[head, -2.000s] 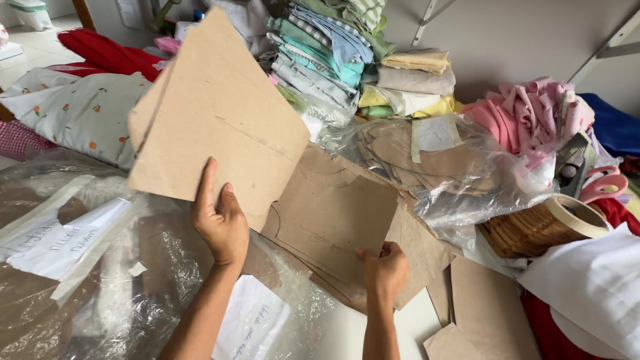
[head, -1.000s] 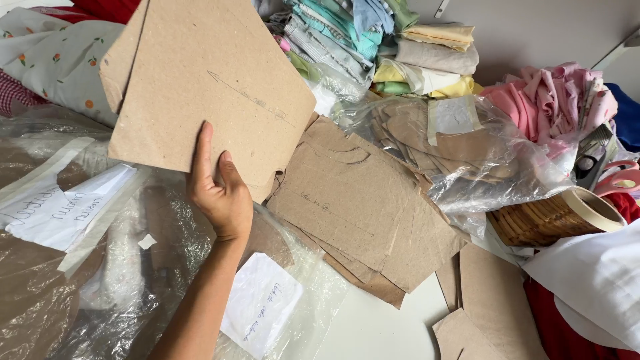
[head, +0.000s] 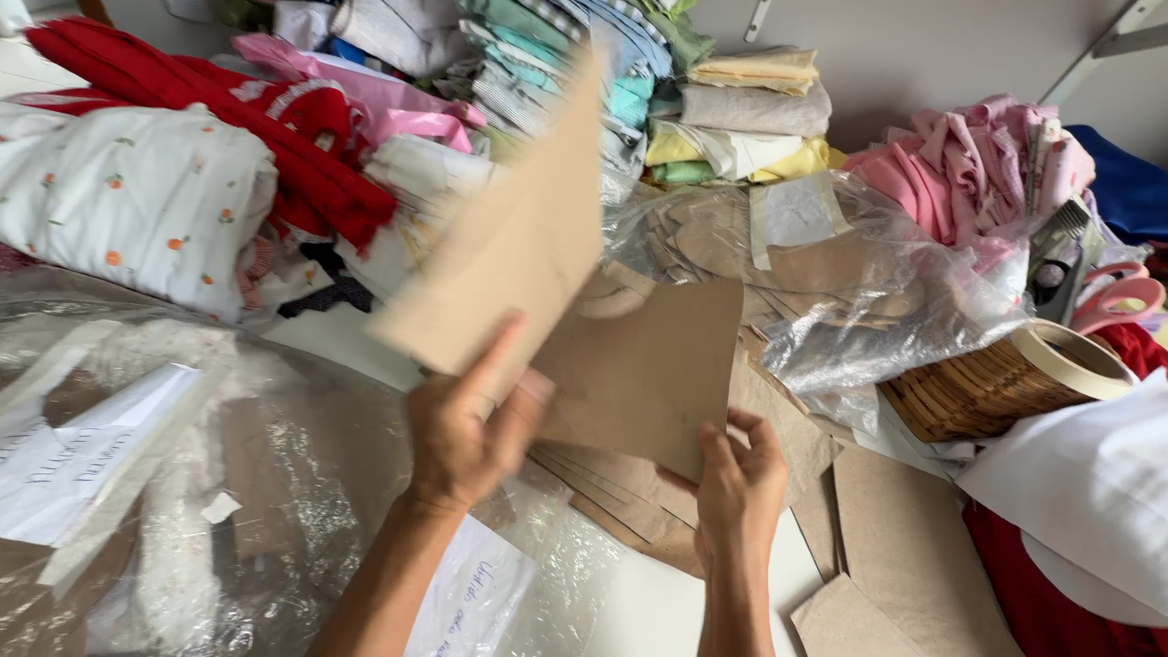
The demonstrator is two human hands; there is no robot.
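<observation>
My left hand grips several brown cardboard pattern pieces by their lower edge; they tilt upward and are blurred. Between the thumb and fingers of my right hand is the lower right corner of another cardboard pattern piece, which has a curved cutout at its top. Beneath it lies a loose stack of brown pattern pieces on the white table.
Clear plastic bags of patterns lie at the left and behind the stack. Folded fabrics stand at the back. A wicker basket, pink-handled scissors and white cloth are at the right, near more cardboard.
My right hand, out of view one second ago, is back and holds a pattern piece above the stack. The pieces in my left hand have tilted to a steeper angle.
</observation>
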